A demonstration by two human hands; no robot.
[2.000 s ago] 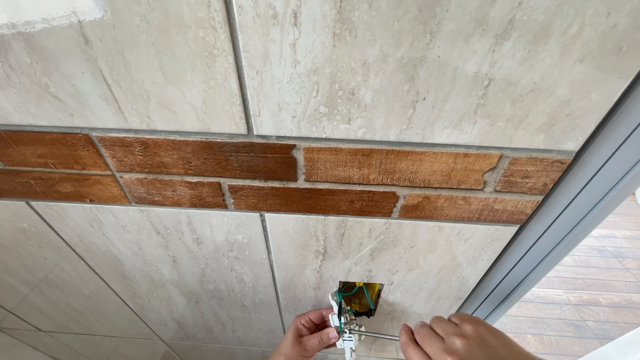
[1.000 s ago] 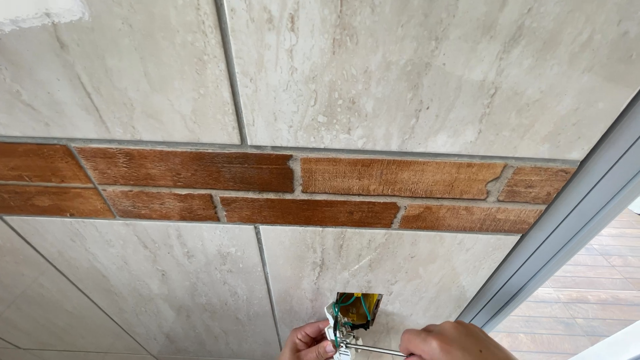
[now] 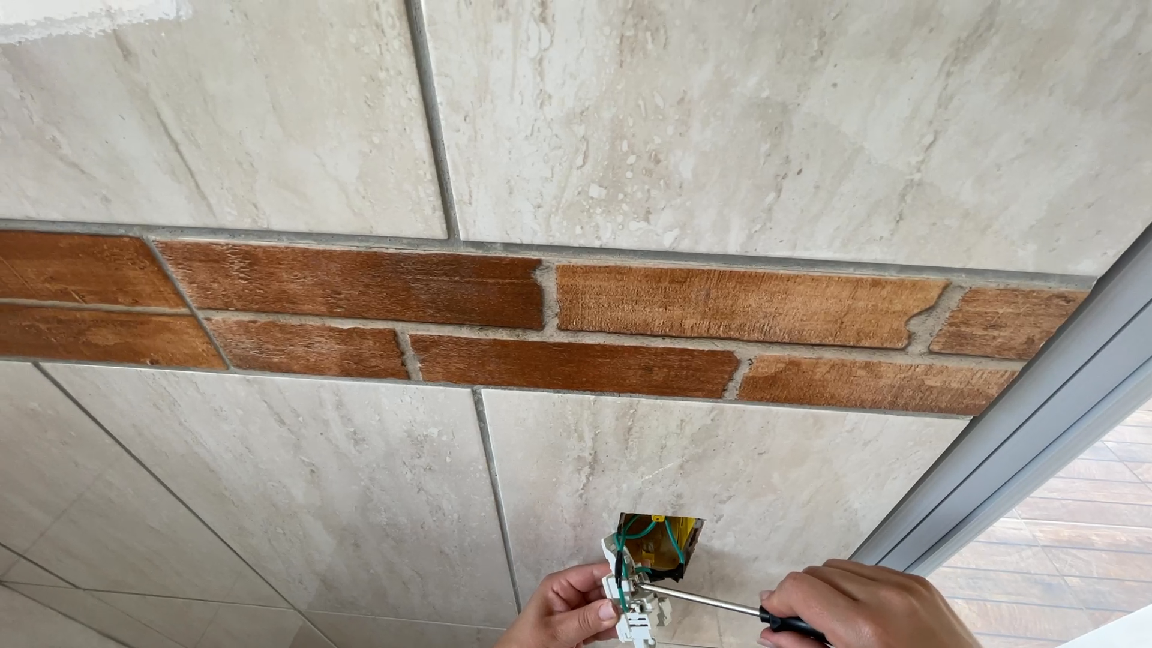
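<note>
Low in the head view, my left hand (image 3: 576, 607) pinches a white electrical outlet or switch module (image 3: 616, 589) by its left side. My right hand (image 3: 855, 605) is closed around the black handle of a screwdriver (image 3: 706, 598). Its metal shaft points left, with the tip at the metal terminals on the module's right side. Green wires (image 3: 675, 543) run between the module and a yellow electrical box (image 3: 650, 551) recessed in a rectangular cutout in the wall. The module hangs out in front of the box. Its lower end reaches the bottom edge of the frame.
Beige stone-look wall tiles (image 3: 720, 468) surround the cutout. A band of brown wood-look tiles (image 3: 576, 360) crosses the wall above it. At the right, a grey metal door or window frame (image 3: 1008, 432) slants upward, with plank-look flooring (image 3: 1071, 522) beyond.
The view has shifted slightly. My left hand stays on the module, and my right hand keeps the screwdriver against it; more of its black handle shows now.
</note>
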